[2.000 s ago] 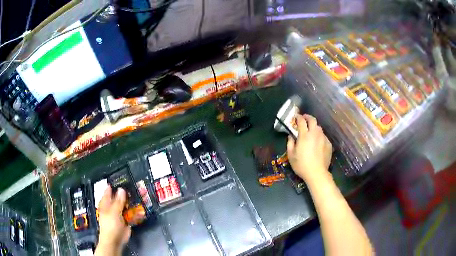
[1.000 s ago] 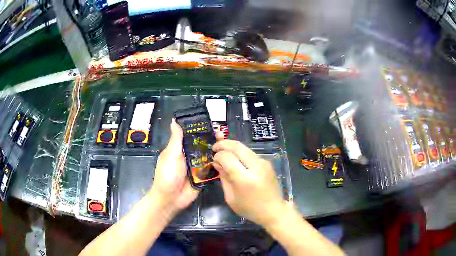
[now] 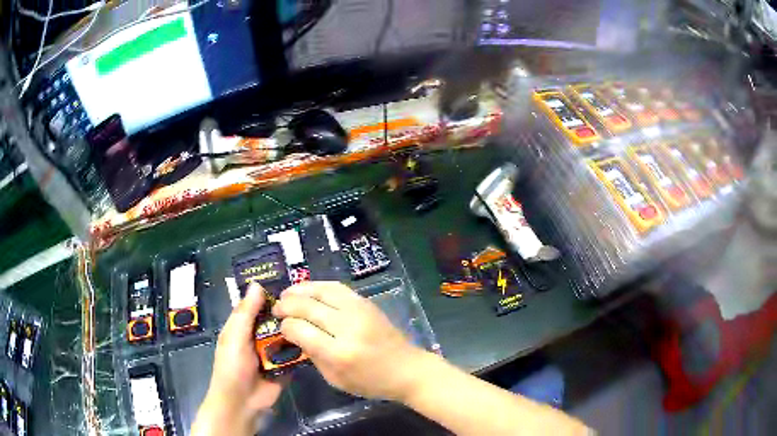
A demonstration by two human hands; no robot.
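Note:
A black keypad phone with an orange-edged end (image 3: 278,353) is held back side up above the tray. My left hand (image 3: 238,362) holds it from the left. My right hand (image 3: 345,336) has its fingers on the phone's face and covers its middle, so what lies under them is hidden. The clear compartment tray (image 3: 204,336) holds two orange-ringed phones at the back left, one at the front left, a red-keyed phone partly behind my right hand, and a black keypad phone (image 3: 361,247) at the back right.
A barcode scanner (image 3: 511,213) lies right of the tray, beside a battery (image 3: 504,286) and orange-edged parts (image 3: 461,287). Stacked filled trays (image 3: 596,204) stand at the right. Another scanner (image 3: 243,147), a mouse (image 3: 319,132) and a monitor (image 3: 141,77) are behind. A red object (image 3: 699,349) is at lower right.
The view has turned, so the bench appears tilted and the stacked trays show more clearly. Both hands still hold the phone; the right fingers have moved up onto its middle.

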